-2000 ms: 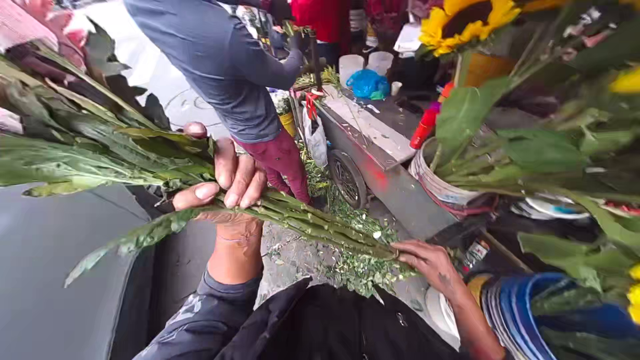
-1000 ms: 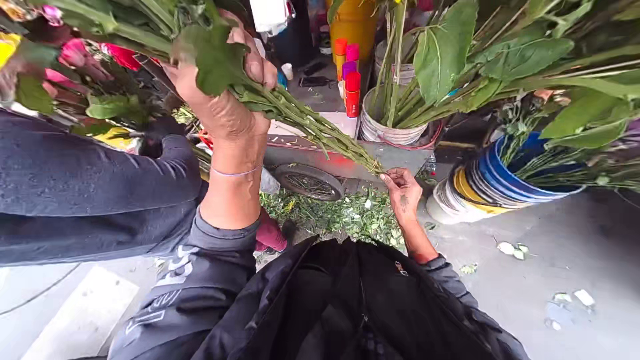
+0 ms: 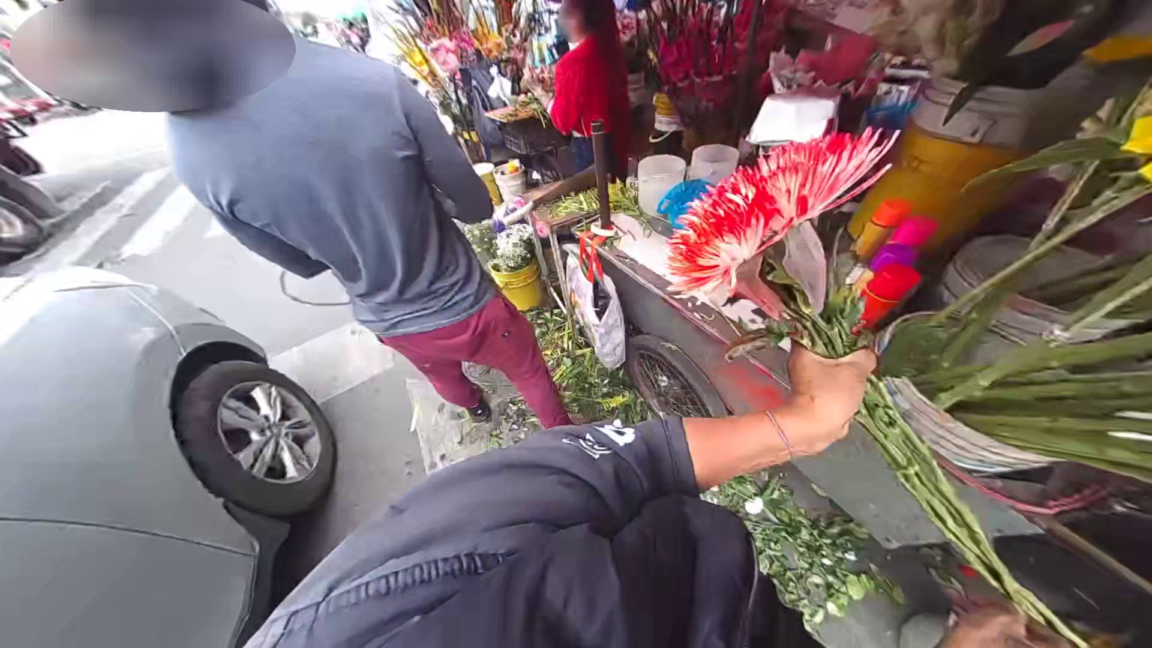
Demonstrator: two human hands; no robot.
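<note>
My left hand (image 3: pixel 830 396) is closed around the upper stems of a bunch of red and white chrysanthemums (image 3: pixel 774 216), just below the blooms. The long green stems (image 3: pixel 936 495) slant down to the lower right. My right hand (image 3: pixel 994 627) is at the bottom right edge, partly cut off and blurred, at the lower ends of the stems. How its fingers lie on them cannot be made out. Red, purple and orange spray cans (image 3: pixel 889 286) stand behind the bunch.
A person in a grey top (image 3: pixel 342 180) stands ahead, near a parked grey car (image 3: pixel 117 432) at left. A metal cart (image 3: pixel 729 360) with a spoked wheel (image 3: pixel 670 378) stands ahead. Buckets of stems (image 3: pixel 963 414) stand at right; cut leaves (image 3: pixel 801 549) litter the ground.
The view has swung left since one second ago. My left hand, with the bunch, is now farther right in view, and the red and white blooms show. My right hand is at the bottom right edge.
</note>
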